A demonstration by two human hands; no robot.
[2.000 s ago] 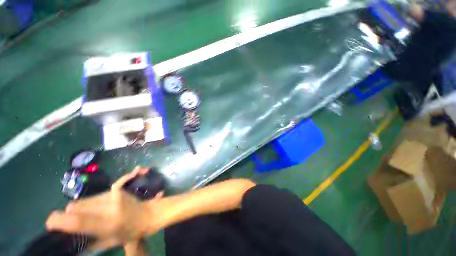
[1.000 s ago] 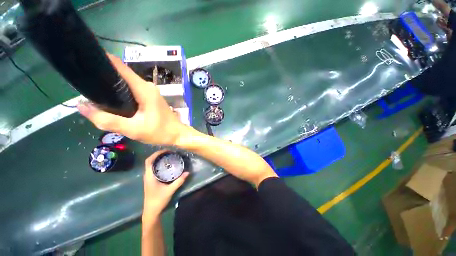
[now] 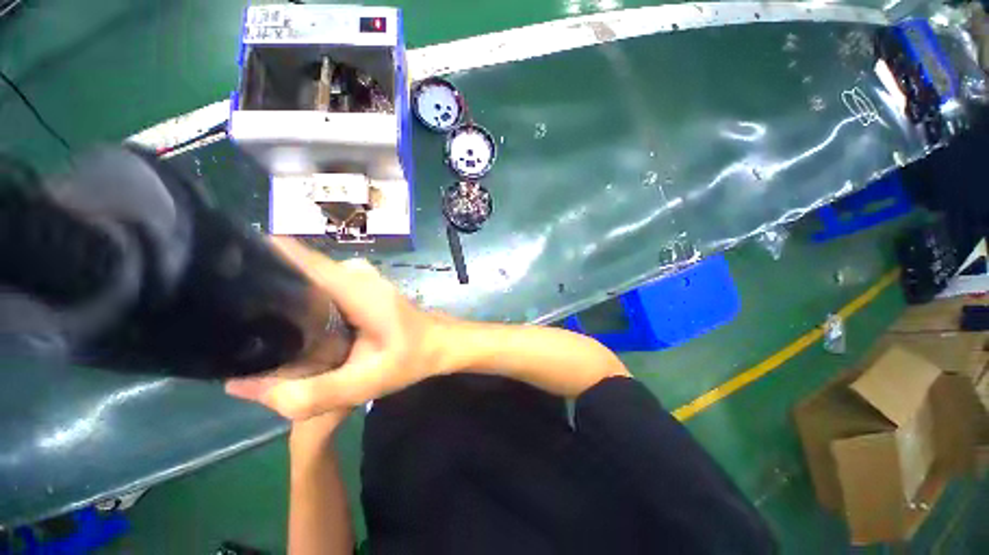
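Note:
My right hand [image 3: 363, 338] is closed around the lower end of a thick black electric screwdriver [image 3: 206, 287]. The barrel is large and blurred and runs to the left edge. Its bit is hidden. My left forearm comes up from below; only the wrist [image 3: 317, 425] shows under my right hand. My left hand and anything in it are hidden behind the right hand and the screwdriver. The black cylindrical unit does not show now.
A white and blue screw feeder [image 3: 315, 136] stands on the green bench. Beside it are two white-faced discs [image 3: 437, 105], [image 3: 471, 152], a dish of small bits [image 3: 467, 206] and a dark strip [image 3: 458, 256]. A blue stool [image 3: 683, 307] and cardboard boxes [image 3: 895, 444] stand beyond the bench edge.
The screwdriver and my right hand have come down over my left hand and now cover the cylindrical unit it held. The feeder and discs sit higher in view.

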